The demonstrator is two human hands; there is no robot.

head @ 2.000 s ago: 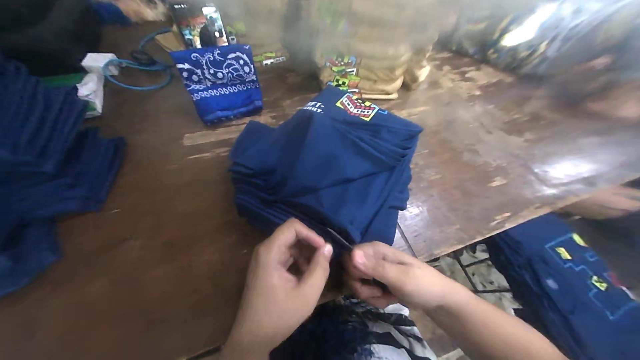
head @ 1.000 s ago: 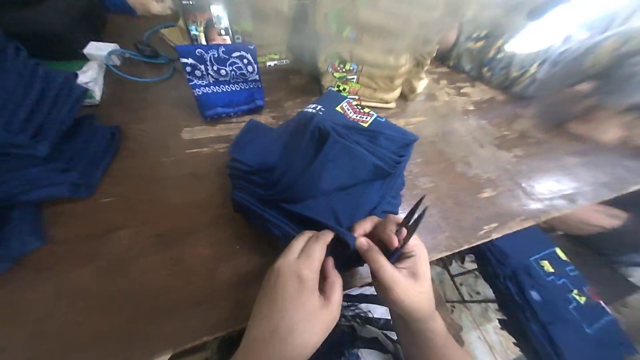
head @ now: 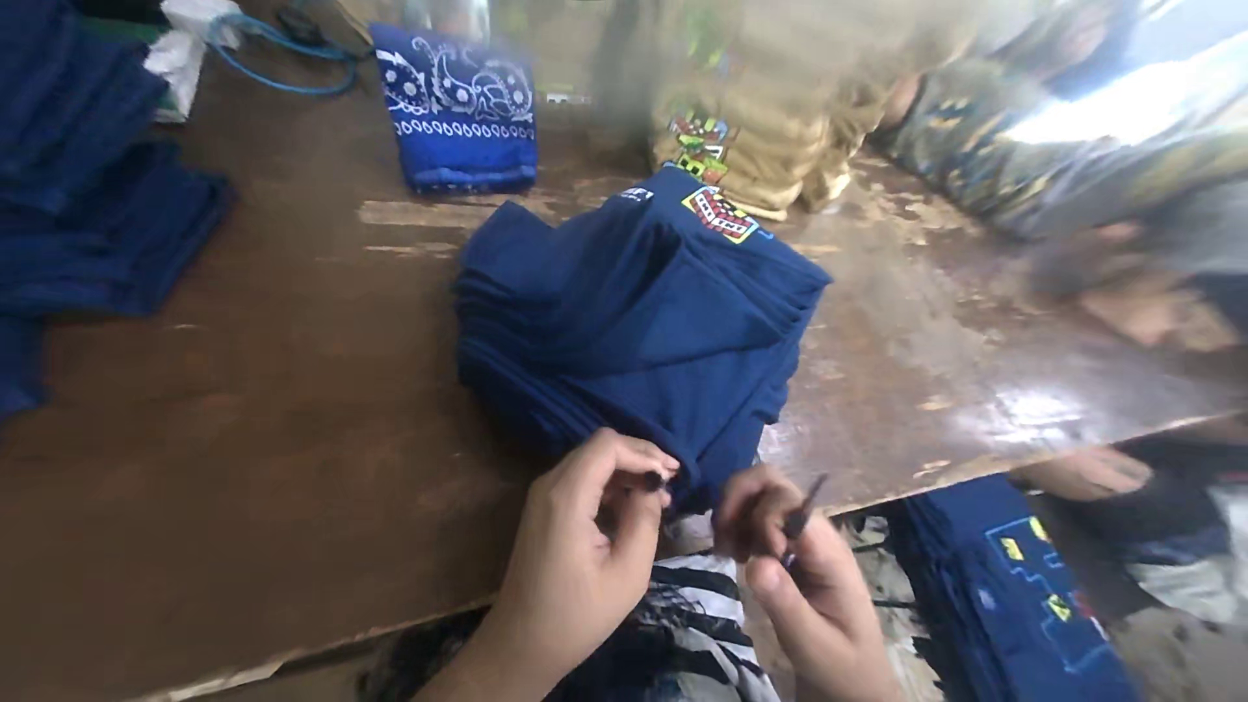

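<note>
A stack of folded navy cloth pieces (head: 634, 322) with a colourful print at its far corner lies on the wooden table in front of me. At the stack's near corner, my left hand (head: 600, 526) pinches a small dark bit, probably thread or cloth, between thumb and fingertips. Just to the right, my right hand (head: 804, 575) holds small dark thread snips (head: 807, 509), partly hidden by the fingers and blurred. Both hands are close together but apart.
More navy cloth (head: 88, 224) is piled at the left. A blue bandana-print cloth (head: 463, 112), a blue cord (head: 283, 83) and tan printed cloth (head: 751, 117) lie at the back. Navy printed cloth (head: 1014, 585) is below the table edge at right. Another person's hand (head: 1092, 473) is nearby.
The right hand has moved away from the left and off the cloth corner it touched a second ago. A small dark bit now shows in my left fingertips.
</note>
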